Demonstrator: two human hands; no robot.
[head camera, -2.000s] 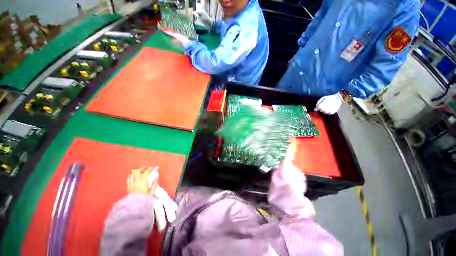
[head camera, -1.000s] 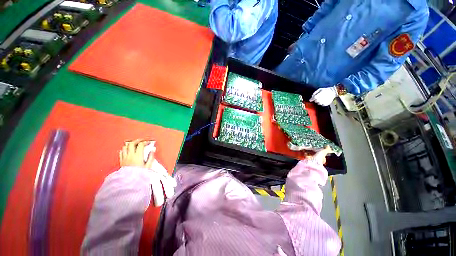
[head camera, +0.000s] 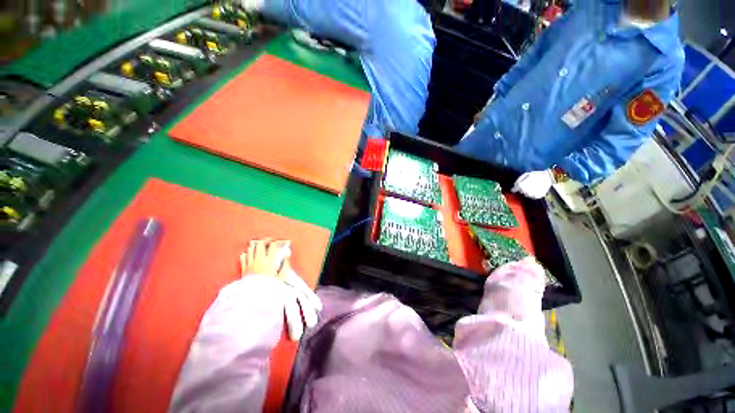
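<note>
A green circuit board (head camera: 498, 247) is at the front right of the black tray (head camera: 427, 270), partly hidden by my right sleeve. My right hand (head camera: 528, 264) is at its near edge, mostly hidden, and appears to hold it. Three other green boards lie in the tray: one at back left (head camera: 411, 176), one at front left (head camera: 413, 230), one at back right (head camera: 483, 200). My left hand (head camera: 264, 256) rests bare on the red mat (head camera: 193, 242), against a white glove (head camera: 300, 305); whether it grips the glove is unclear.
Purple translucent tubes (head camera: 121, 314) lie on the near mat. Another orange-red mat (head camera: 274, 121) lies beyond. Boards on a conveyor (head camera: 89, 113) run along the left. A red block (head camera: 374, 153) is at the tray's corner. Two people in blue stand beyond; one gloved hand (head camera: 533, 184) touches the tray rim.
My right hand has carried the board from the tray's left side to its front right and lowered it there. My left hand has stayed by the glove. The view has shifted.
</note>
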